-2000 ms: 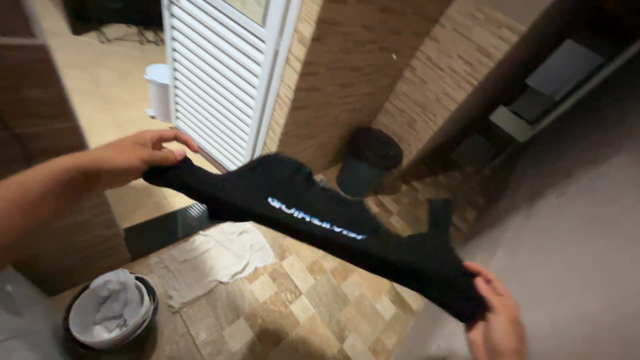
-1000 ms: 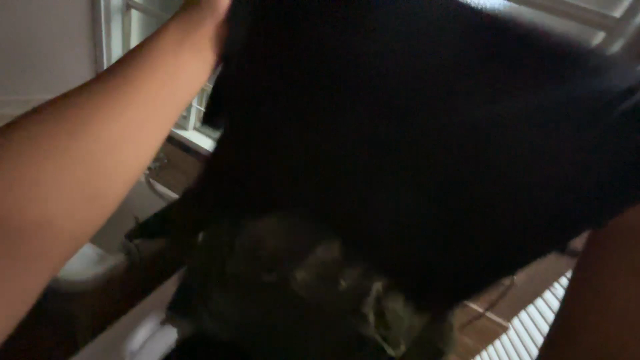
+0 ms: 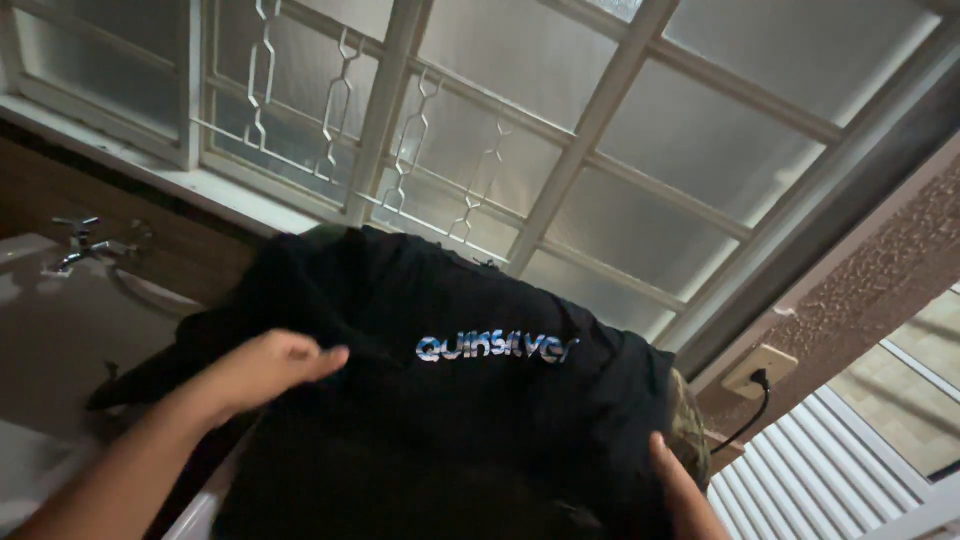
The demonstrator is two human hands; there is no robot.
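Note:
A black shirt (image 3: 465, 412) with a Quiksilver print across it lies spread out below the window, over what looks like other clothing; a piece of camouflage-pattern cloth (image 3: 688, 420) shows past its right edge. My left hand (image 3: 289, 364) is over the shirt's left part, its fingers curled and the thumb pointing right; whether it pinches any fabric cannot be told. At the shirt's right edge is my right hand (image 3: 675, 472), with a finger against the fabric and the rest hidden or out of view. What lies under the clothes is hidden.
A metal tap (image 3: 82, 247) juts over a pale sink (image 3: 45, 322) at the left. Behind the shirt stands a barred window with frosted panes (image 3: 510, 45). A wall outlet (image 3: 759, 371) holds a black plug and cord, above a white slatted door (image 3: 802, 457).
The black shirt, held stretched between both hands two seconds ago and raised a second ago, now lies spread below the window. The view has swung from the floor to the window.

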